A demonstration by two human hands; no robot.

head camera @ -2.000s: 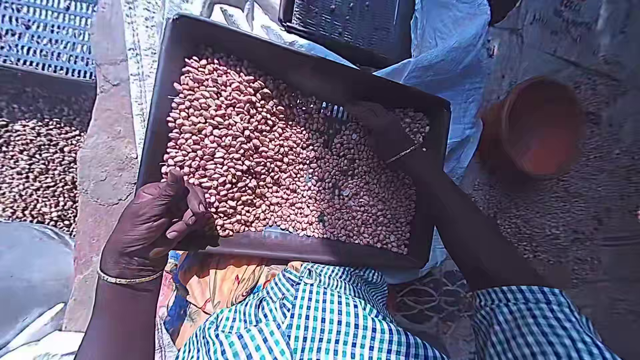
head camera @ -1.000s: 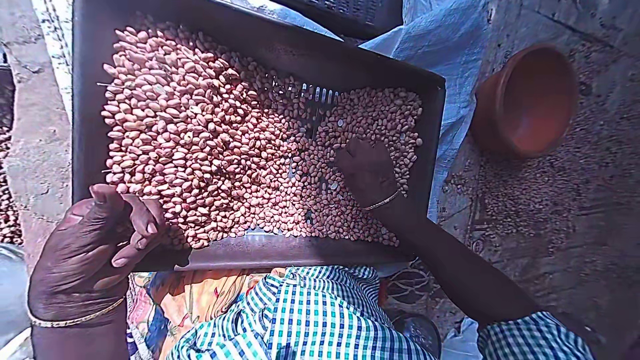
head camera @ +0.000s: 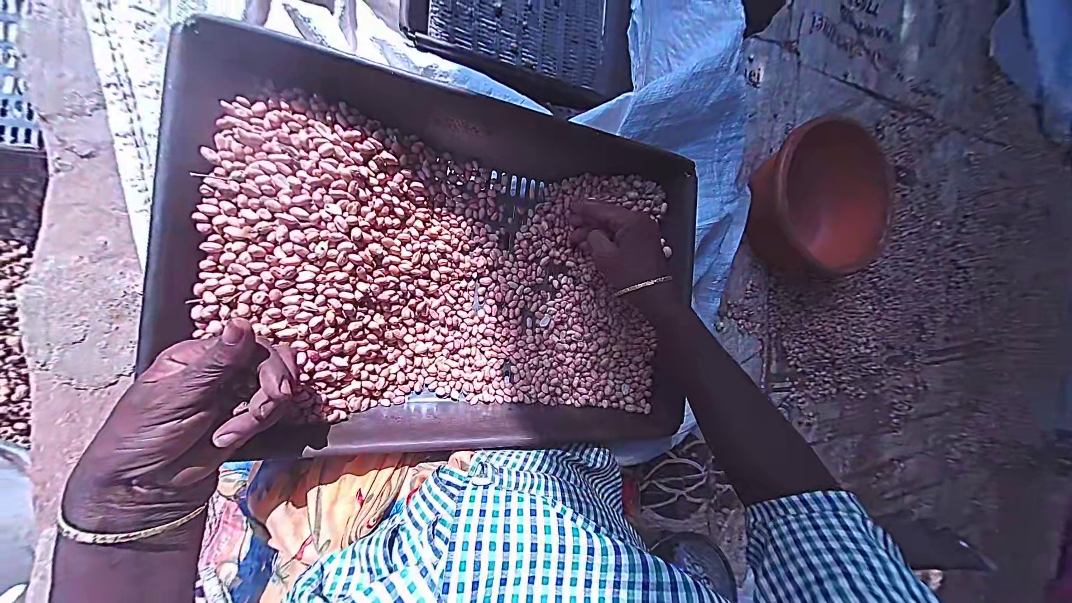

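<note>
A dark plastic tray (head camera: 502, 425) with a slotted bottom lies tilted across my lap. Shelled peanuts (head camera: 335, 251) fill it, piled thickly on its left side and thinner on the right, with slots showing near the upper middle. My left hand (head camera: 209, 402) is at the tray's lower left corner, fingers curled over the near rim beside the nuts; whether anything is between the fingers cannot be made out. My right hand (head camera: 621, 247) rests among the nuts at the right side, in shadow, fingers bent; what they hold is hidden.
A terracotta-coloured bowl (head camera: 837, 197) stands right of the tray, near scattered nuts (head camera: 846, 335) on the ground sheet. A dark slotted crate (head camera: 519, 42) sits beyond the tray beside a white woven sack (head camera: 687, 109). More nuts (head camera: 12, 335) lie at the far left.
My right hand has shifted toward the upper right part of the nuts since one second ago. My left hand stays at the tray's lower left corner. The view has shifted.
</note>
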